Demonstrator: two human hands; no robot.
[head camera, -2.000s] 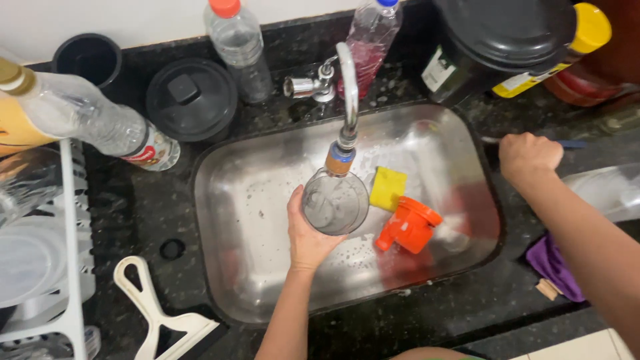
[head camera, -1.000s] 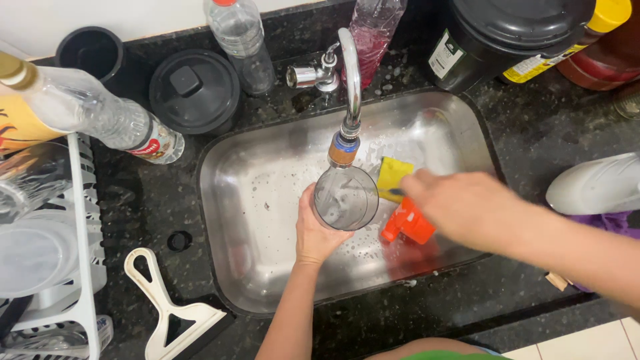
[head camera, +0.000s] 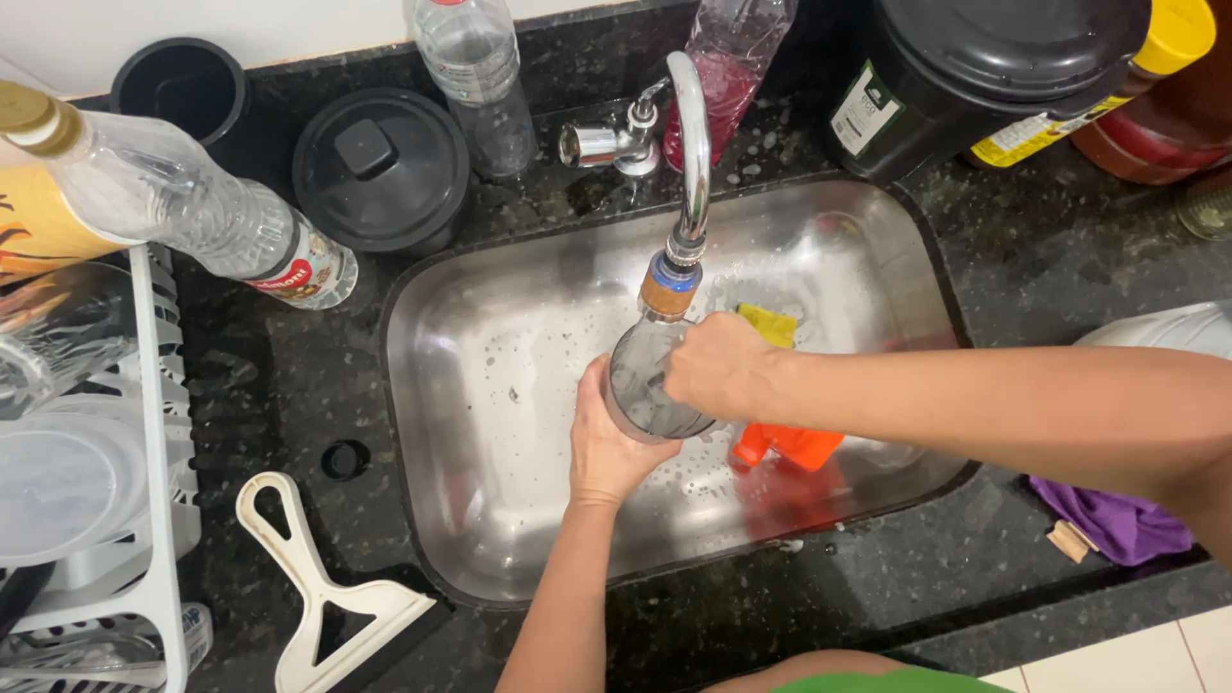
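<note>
My left hand grips a transparent grey cup from its lower left side, under the tap's blue and orange nozzle in the steel sink. At the cup's mouth is my right hand, curled into a fist over its right side. Whether these fingers hold something cannot be seen. Just beyond the right wrist lies a yellow sponge, partly covered by it. An orange plastic piece rests in the sink below the right forearm.
Left of the sink stand a white dish rack, a white squeegee and a tilted plastic bottle. Behind are a black lidded container, another bottle and a large black bin. A purple cloth lies at right.
My right hand has moved left, from the counter right of the sink, past the sponge, to the cup's mouth. My left hand keeps its hold on the cup under the tap.
</note>
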